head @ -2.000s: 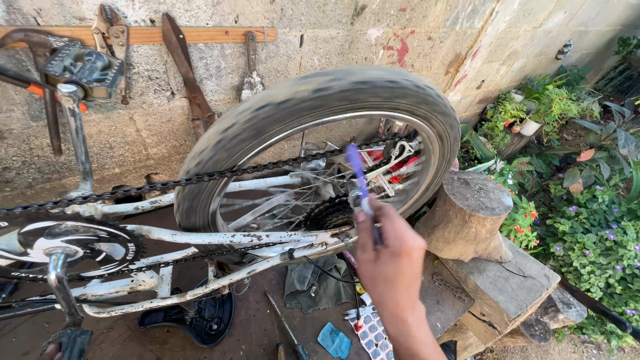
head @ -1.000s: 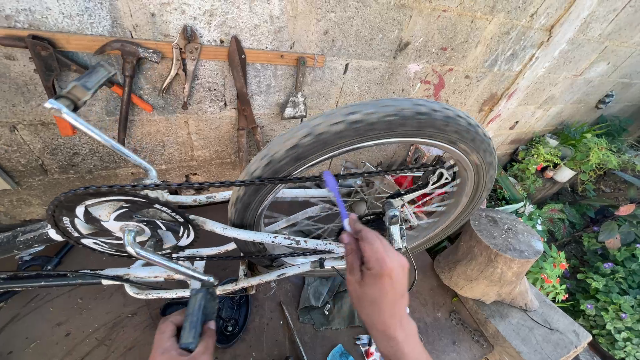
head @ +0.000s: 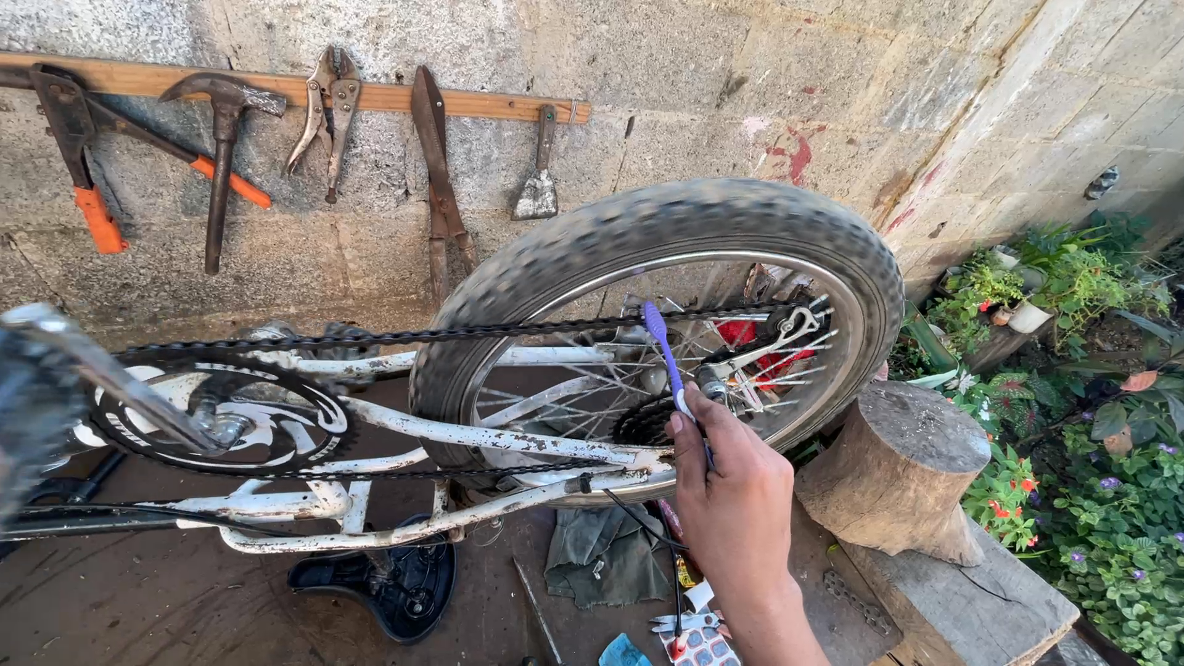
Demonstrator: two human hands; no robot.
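Observation:
My right hand [head: 735, 490] grips a purple toothbrush [head: 668, 351] whose head is at the bicycle chain [head: 518, 328], near the rear wheel's spokes. The white bicycle frame [head: 518, 442] is upside down, its black saddle [head: 388, 578] low on the brown surface. The knobby rear tyre [head: 666, 222] looks blurred, as if turning. At the left, the black and white chainring [head: 222, 413] carries a metal crank arm [head: 139, 379]. A blurred dark shape, perhaps the pedal, is at the left edge; my left hand cannot be made out there.
On the wall hang a bolt cutter [head: 92, 139], a claw hammer [head: 222, 157], locking pliers [head: 328, 120], shears [head: 439, 176] and a scraper [head: 539, 176]. A wooden stump [head: 902, 472] stands right of the wheel. A grey cloth [head: 606, 555] and a thin metal rod [head: 538, 610] lie below. Plants grow at right.
The crank has swung round to the left edge; my left hand, seen on the pedal a second ago, is no longer distinguishable. The toothbrush head has come up to the upper run of chain.

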